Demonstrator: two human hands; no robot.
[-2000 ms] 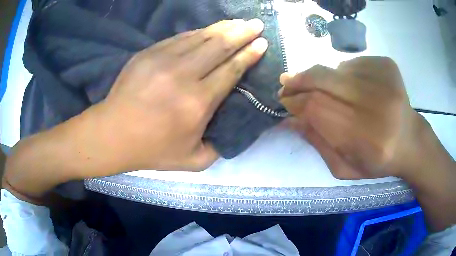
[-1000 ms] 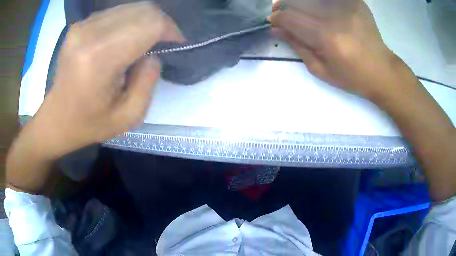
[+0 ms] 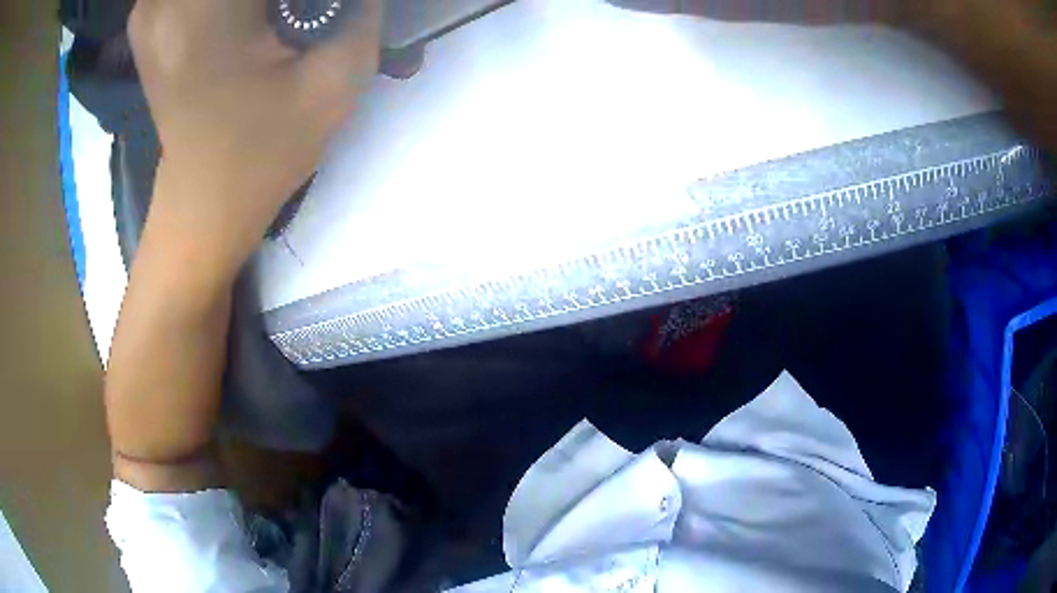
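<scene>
My left hand is at the upper left, cut by the top edge, with its fingers curled around dark cloth. A short curl of silvery zipper teeth shows at its fingers. Dark garment cloth lies left of and behind the hand. A small dark cloth edge also shows below the hand. Of my right side only a blurred forearm shows at the upper right corner; the right hand is out of the picture.
The white machine table has a grey measuring tape along its front edge. A blue plastic bin with dark contents stands at lower right. Dark cloth lies at lower left. A red patch shows under the table edge.
The view has tilted and shifted. My left hand is nearer the top edge, and the zipper stretched between both hands now shows only as a curl at the left. My right hand has left the picture.
</scene>
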